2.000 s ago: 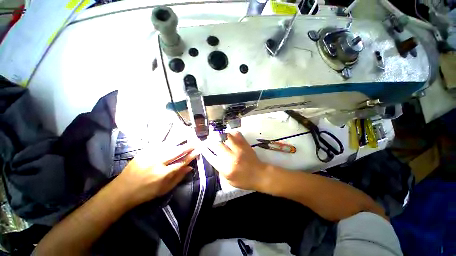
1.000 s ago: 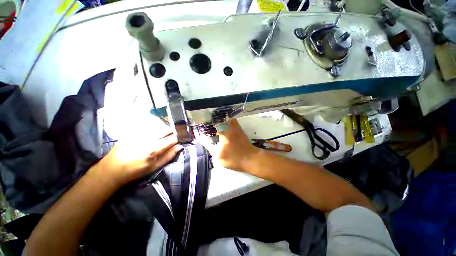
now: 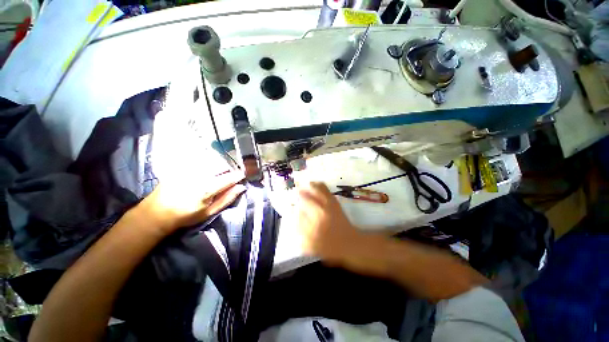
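Observation:
The black band with white stripes (image 3: 254, 247) runs from under the left end of the white sewing machine head (image 3: 360, 87) down over the table edge towards the lap. My left hand (image 3: 190, 190) lies flat on the dark cloth just left of the presser foot area, fingers pointing at it, pressing the cloth. My right hand (image 3: 324, 224) is blurred, to the right of the band and off it, over the white table; its fingers are curled and I cannot tell if it holds anything. Glare hides the needle area.
Orange snips (image 3: 364, 194) and black shears (image 3: 427, 187) lie right of my right hand. Yellow-packed items (image 3: 477, 174) are at the table's right corner. A dark garment heap (image 3: 40, 174) is at the left, paper sheets (image 3: 50, 53) at the far left.
My right hand has pulled back from beside the needle area, towards me and slightly right. My left hand stays on the cloth. The band now runs straighter from the machine than at first.

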